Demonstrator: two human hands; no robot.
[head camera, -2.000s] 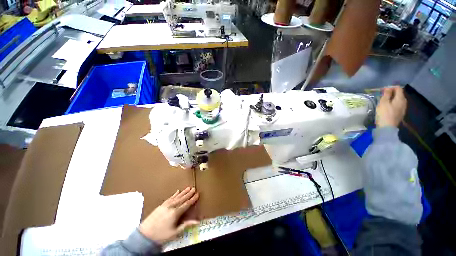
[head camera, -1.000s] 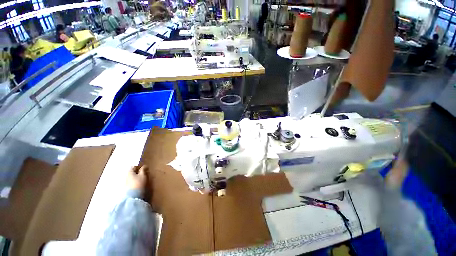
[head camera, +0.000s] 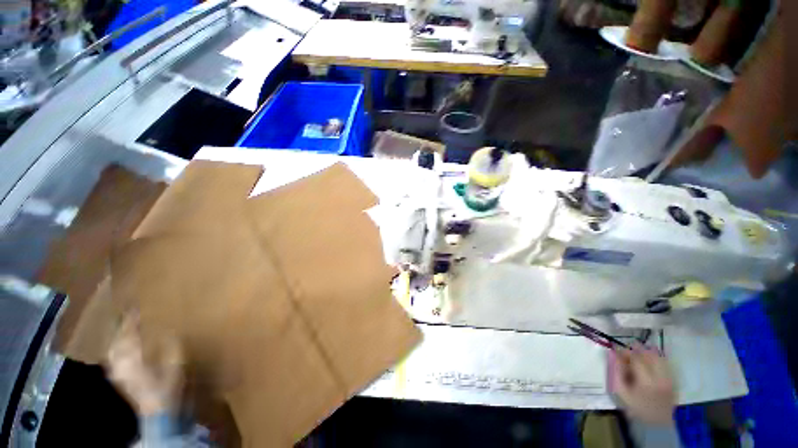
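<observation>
A large brown cut panel (head camera: 262, 289) with a seam line down its middle lies left of the needle area, tilted and overlapping other brown panels (head camera: 105, 219) at the left. My left hand (head camera: 144, 359) is blurred at the panel's lower left; whether it grips the edge is unclear. My right hand (head camera: 643, 381) is on the table at the right, with its fingers at the dark and red snips (head camera: 598, 332). The white sewing machine (head camera: 542, 227) stands behind, its presser foot area (head camera: 424, 297) uncovered.
A yellow-white bottle with a green base (head camera: 486, 179) and a white cloth (head camera: 529, 223) are on the machine head. A blue bin (head camera: 306, 118) stands behind the table. Thread cones (head camera: 647, 26) and a hanging brown piece (head camera: 752, 96) are at the upper right. A grey surface is at left.
The seamed panel has moved out from under the needle to the left and turned. My left hand has moved left and down. My right hand has come from the handwheel end to the snips.
</observation>
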